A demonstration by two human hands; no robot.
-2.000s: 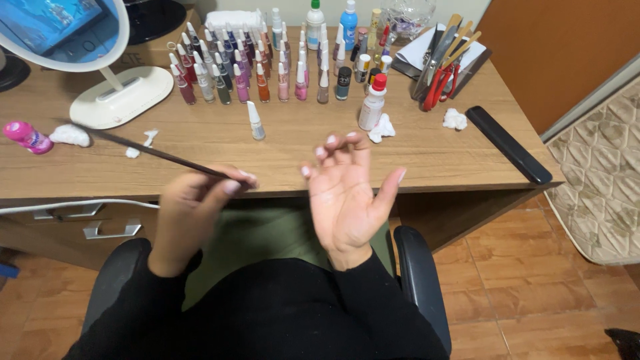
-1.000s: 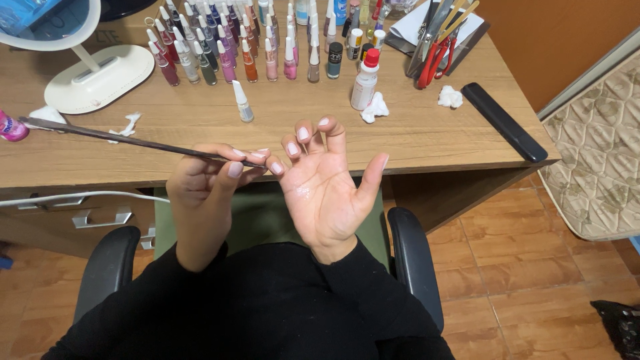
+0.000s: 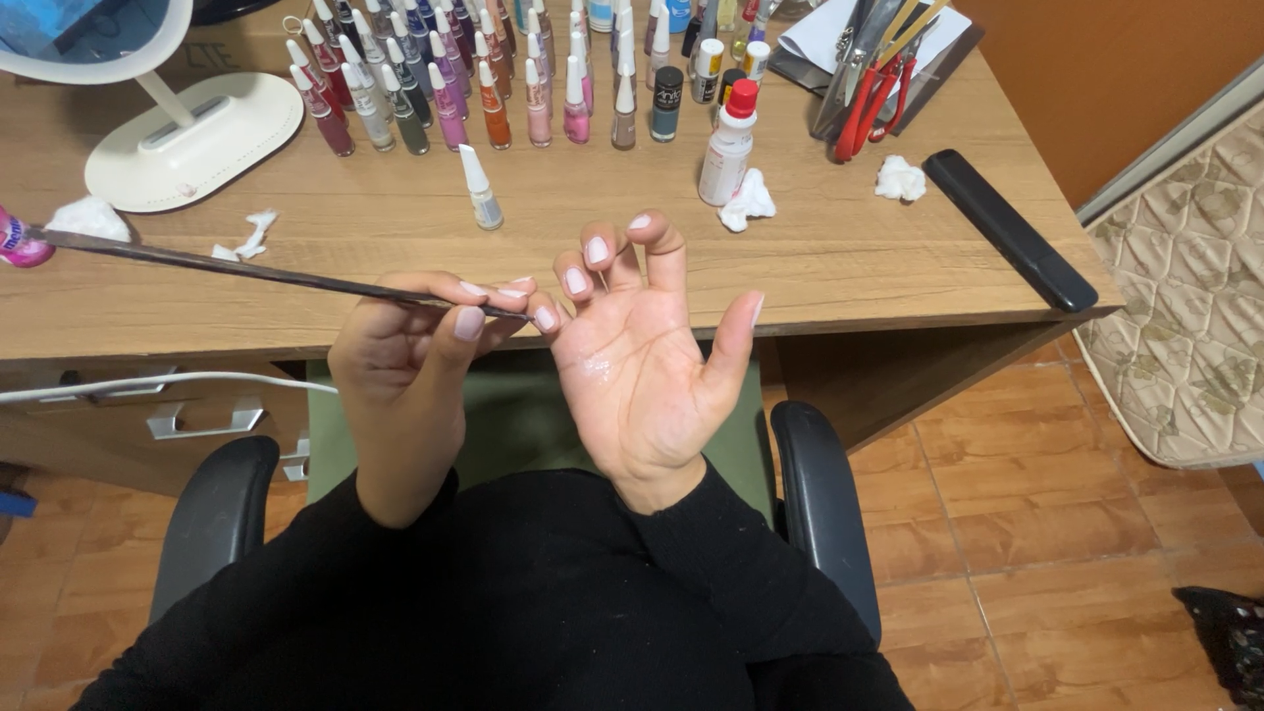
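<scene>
My left hand (image 3: 405,365) pinches a long thin dark stick (image 3: 247,270) near its right end. The stick's tip meets the little fingernail of my right hand (image 3: 642,365), or lies very close to it. My right hand is palm up, its fingers curled and thumb spread, with a wet shiny spot on the palm. The nails of both hands look pale pink. On the desk beyond stands a small clear nail polish bottle with a white cap (image 3: 481,193). A white bottle with a red cap (image 3: 728,148) is farther right, beside a cotton piece (image 3: 749,200).
Rows of nail polish bottles (image 3: 494,109) line the wooden desk (image 3: 375,237). A white-framed mirror (image 3: 197,148) stands left. At right are a holder with red-handled pliers (image 3: 869,109), cotton (image 3: 900,179) and a long black case (image 3: 1009,232). Chair armrests (image 3: 825,513) flank me.
Two seconds ago my hands were apart; since then the stick's tip has come to my right little finger, and it is still there. The view has shifted somewhat.
</scene>
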